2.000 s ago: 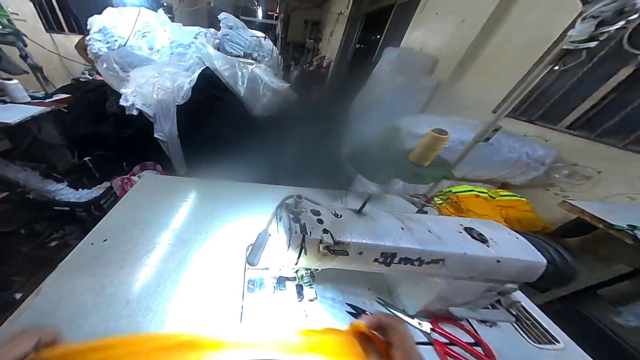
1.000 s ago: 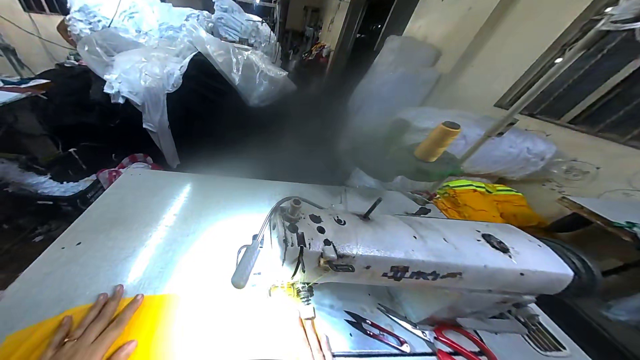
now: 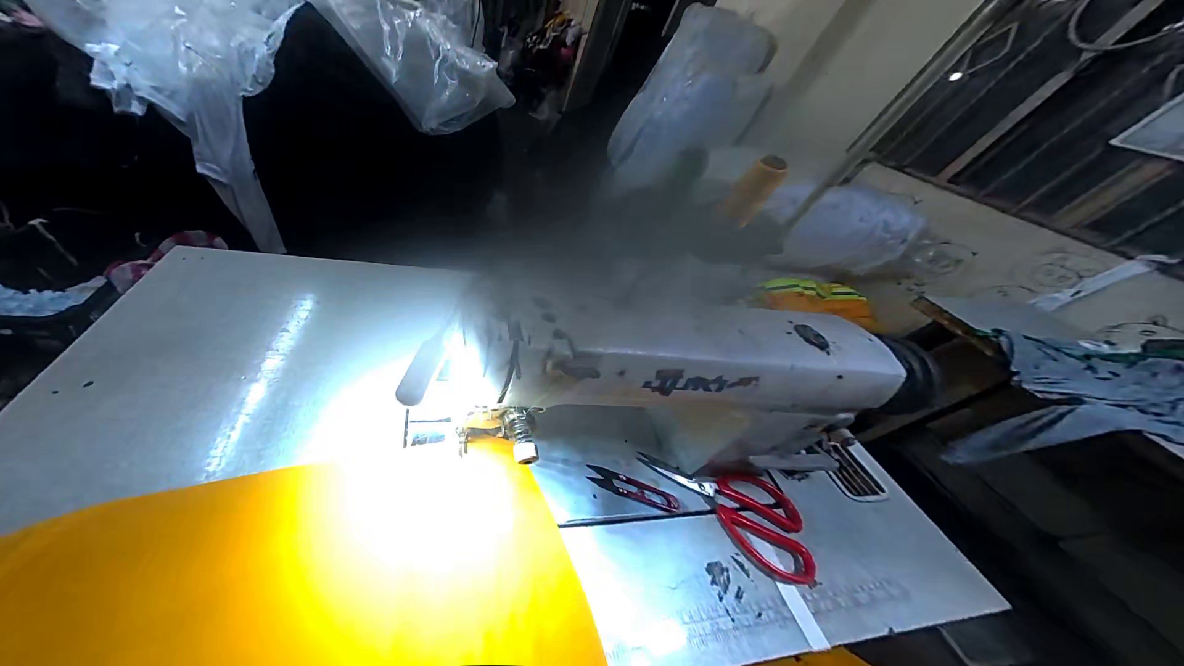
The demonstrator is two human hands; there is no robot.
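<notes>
Neither of my hands shows in the head view now. A yellow-orange fabric piece (image 3: 231, 564) lies across the lower left of the table, its upper edge reaching the needle and presser foot area (image 3: 499, 430) of a white industrial sewing machine (image 3: 703, 351). Glare washes out the middle of the fabric and the needle area, so whether the foot rests on the fabric cannot be told. Right of the fabric lie thread snips (image 3: 638, 490) and red-handled scissors (image 3: 763, 527), their blades close together beneath the machine arm.
The pale sewing table (image 3: 185, 370) has its right edge beside a dark gap. Behind the machine stand a yellow thread cone (image 3: 754, 190) and folded orange fabric with reflective trim (image 3: 814, 301). Clear plastic bags (image 3: 435, 74) hang over a dark heap at the upper left.
The yellow-orange fabric now spans the lower left up to the needle area. My left hand, flat on the fabric a second ago, is out of view. The view has shifted.
</notes>
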